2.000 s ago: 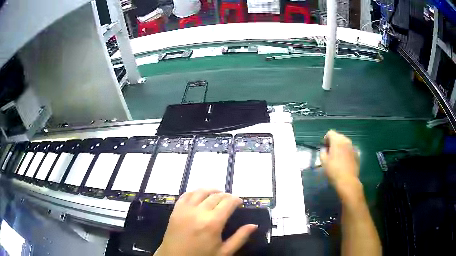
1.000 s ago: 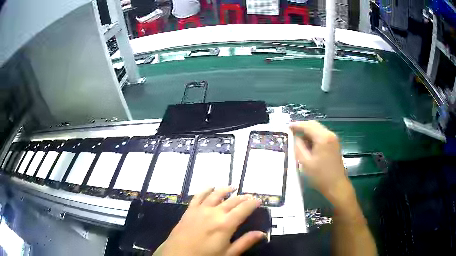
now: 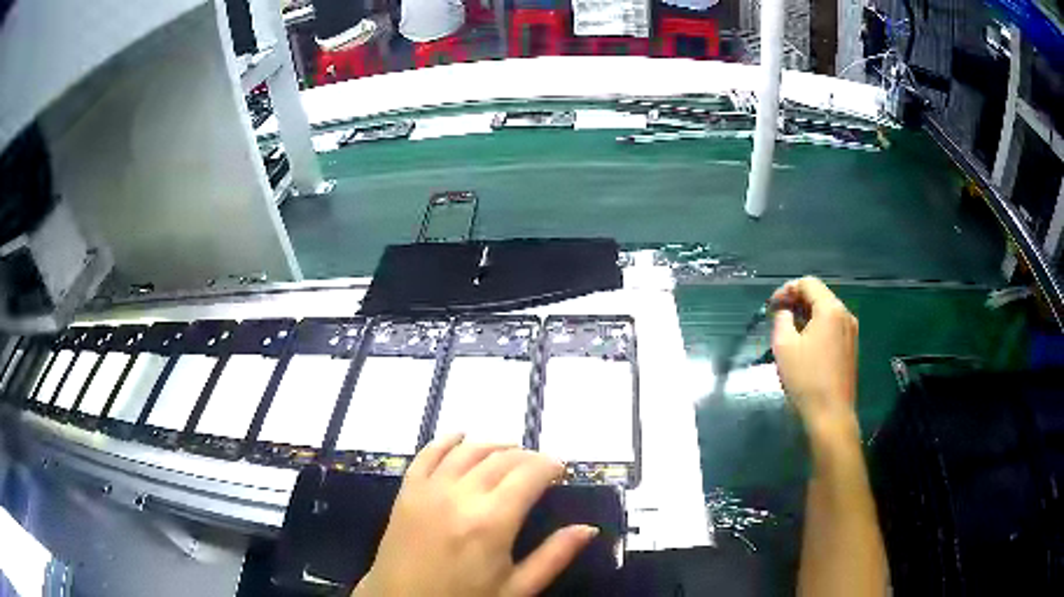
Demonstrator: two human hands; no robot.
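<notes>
A row of black phone frames with pale windows lies on the pale rail; the rightmost frame (image 3: 589, 408) lies flat on the white work plate (image 3: 674, 432), beside its neighbour. My left hand (image 3: 473, 519) rests with fingers apart over a dark glossy phone-shaped block (image 3: 350, 525), fingertips at the row's near edge. The block's middle is hidden under the hand. My right hand (image 3: 820, 356) is over the green belt, right of the plate, fingertips pinched on a thin dark item (image 3: 744, 341), too blurred to identify.
A flat black rectangle (image 3: 543, 266) lies behind the row. A thin open frame (image 3: 449, 217) is on the green belt (image 3: 583, 198). A white post (image 3: 765, 128) stands beyond. Dark trays (image 3: 980, 478) are at right, a grey cabinet (image 3: 175, 187) at left. Several red stools are beyond.
The rightmost frame has moved left against the row since one second ago. My right hand has moved right, away from the plate. My left hand has shifted slightly left.
</notes>
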